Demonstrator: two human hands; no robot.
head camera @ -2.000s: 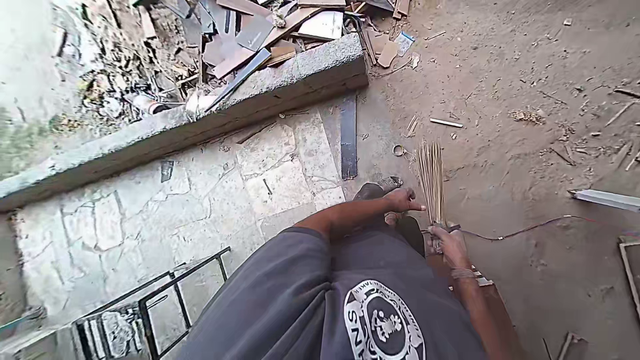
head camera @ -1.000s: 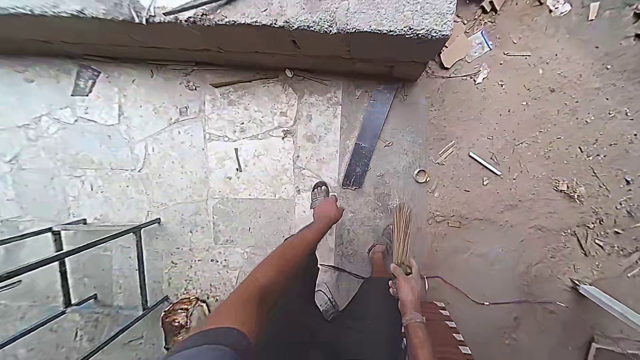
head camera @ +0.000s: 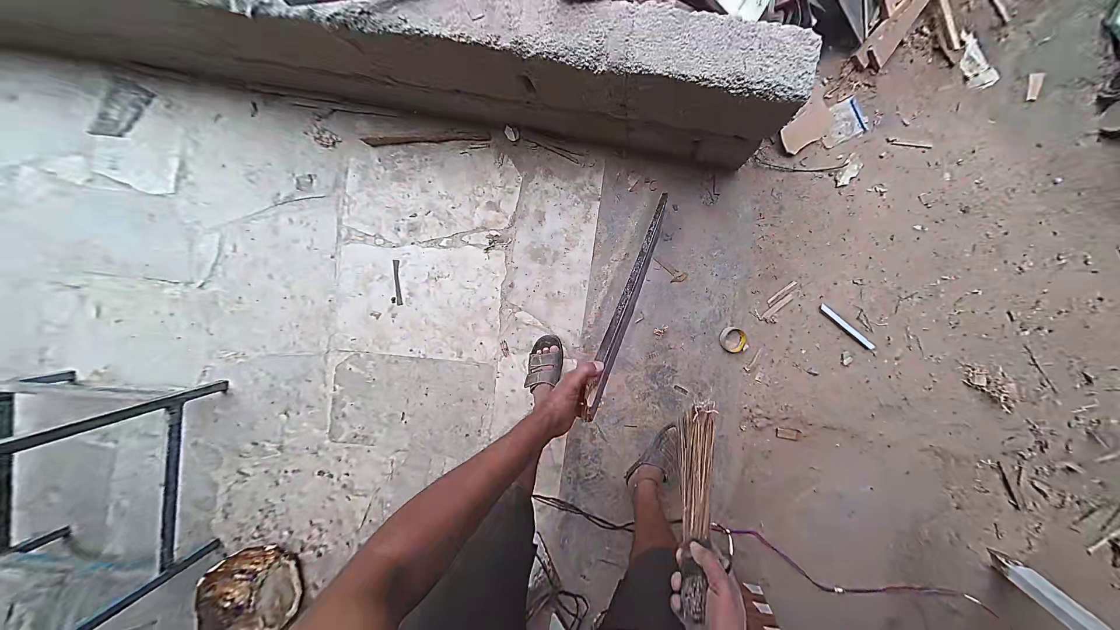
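My left hand point(head camera: 570, 398) grips one end of a long, narrow dark board point(head camera: 626, 306), which is held edge-up and slants away toward the concrete ledge. In my right hand point(head camera: 710, 586) is a stick hand broom point(head camera: 697, 477), held by its bound handle with the bristles pointing forward. Both hands are over the floor near my sandalled feet. A roll of tape point(head camera: 733, 339) lies beyond the broom, to the right of the board. What lies under the board's far end cannot be told.
A rough concrete ledge point(head camera: 560, 96) crosses the top, with scrap wood behind its right end. A black metal frame point(head camera: 114, 416) stands at left, near a cut log point(head camera: 249, 591). Cables point(head camera: 814, 573) run by my feet. A white strip point(head camera: 846, 326) lies on the dirt at right.
My left hand, holding no board a second ago, now grips the dark board that lay flat on the floor. The broom stays in my right hand. The view has shifted considerably.
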